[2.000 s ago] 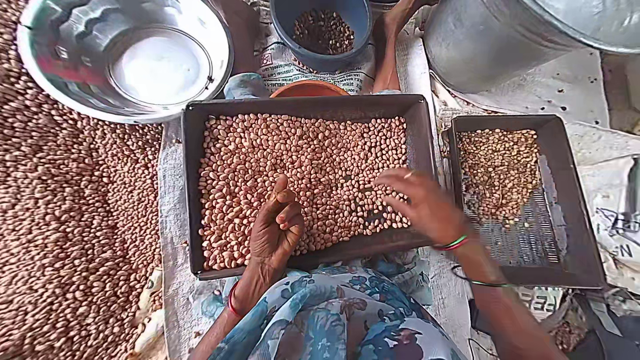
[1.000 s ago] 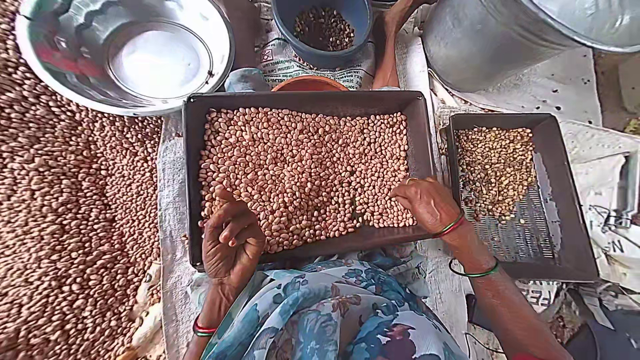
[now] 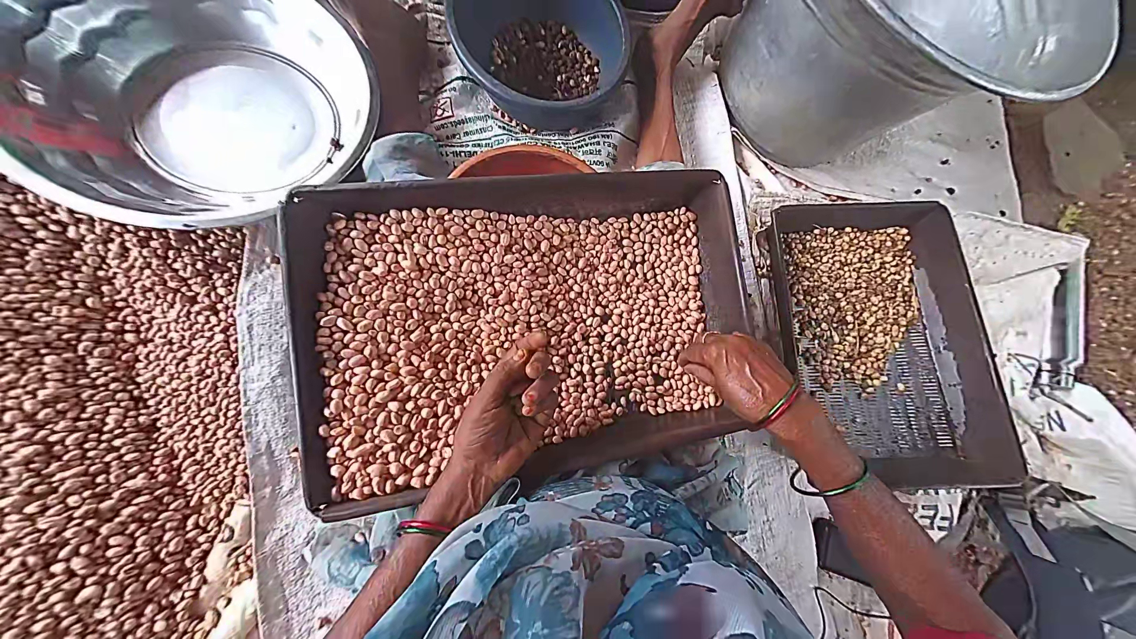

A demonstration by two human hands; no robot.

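Reddish-brown nuts or beans (image 3: pixel 444 302) cover most of a dark rectangular tray (image 3: pixel 297 337) in front of me. My left hand (image 3: pixel 510 408) is over the tray's near edge, palm up with fingers curled; whether anything lies between the fingertips is unclear. At the right side of the same tray, my right hand (image 3: pixel 737 368) bends down with its fingertips at the nuts; whether it pinches one is hidden. Just right of it lies a smaller dark tray (image 3: pixel 985 408) with a slotted bottom, holding smaller yellowish-brown pieces (image 3: pixel 852 293).
A large nut heap (image 3: pixel 115 390) spreads at left, below a shiny metal basin (image 3: pixel 235 124). Beyond the tray stand a blue tub (image 3: pixel 466 44) with dark pieces, an orange bowl (image 3: pixel 524 161) and a metal bucket (image 3: pixel 799 89). Printed sacks (image 3: pixel 1029 240) lie underneath.
My left hand has moved right, from the tray's lower left corner toward its middle. My right hand, blurred over the nuts two seconds ago, is now at the tray's right side.
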